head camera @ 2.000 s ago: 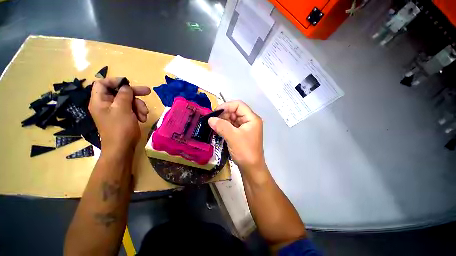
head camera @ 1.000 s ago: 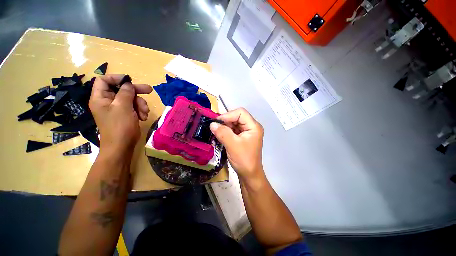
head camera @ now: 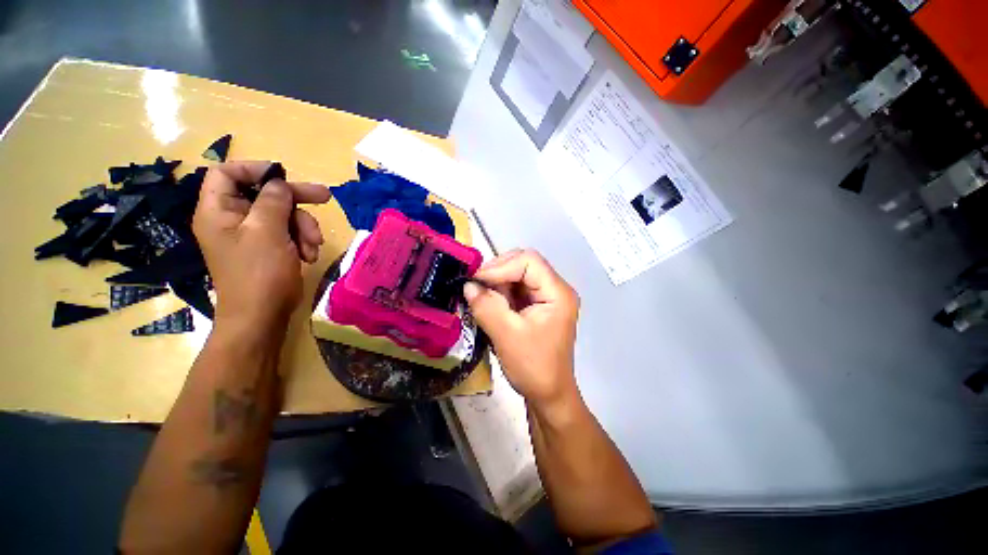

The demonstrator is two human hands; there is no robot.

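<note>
The pink fixture (head camera: 374, 271) sits on a cream-white block (head camera: 379, 339) on a dark round stand (head camera: 374, 374). A black piece (head camera: 443, 281) with pale marks lies in the fixture's window. My right hand (head camera: 529, 325) is at the fixture's right edge, thumb and forefinger pinching the end of this dark piece; the pinched part is mostly hidden. My left hand (head camera: 251, 244) is over the table, left of the fixture, with a small black piece (head camera: 271, 173) between thumb and fingers. Black triangular pieces (head camera: 135, 222) lie heaped left of my left hand.
A blue cloth (head camera: 388, 198) lies behind the fixture, with white paper (head camera: 406, 160) beyond it on the tan table (head camera: 87, 379). Instruction sheets (head camera: 639, 179) are on the grey panel at right. An orange box (head camera: 677, 33) and metal clips (head camera: 883, 87) are at upper right.
My right hand has moved slightly right and down, and the dark piece it pinches now lies lower, in the window. My left hand has hardly moved. The hanging clips have shifted.
</note>
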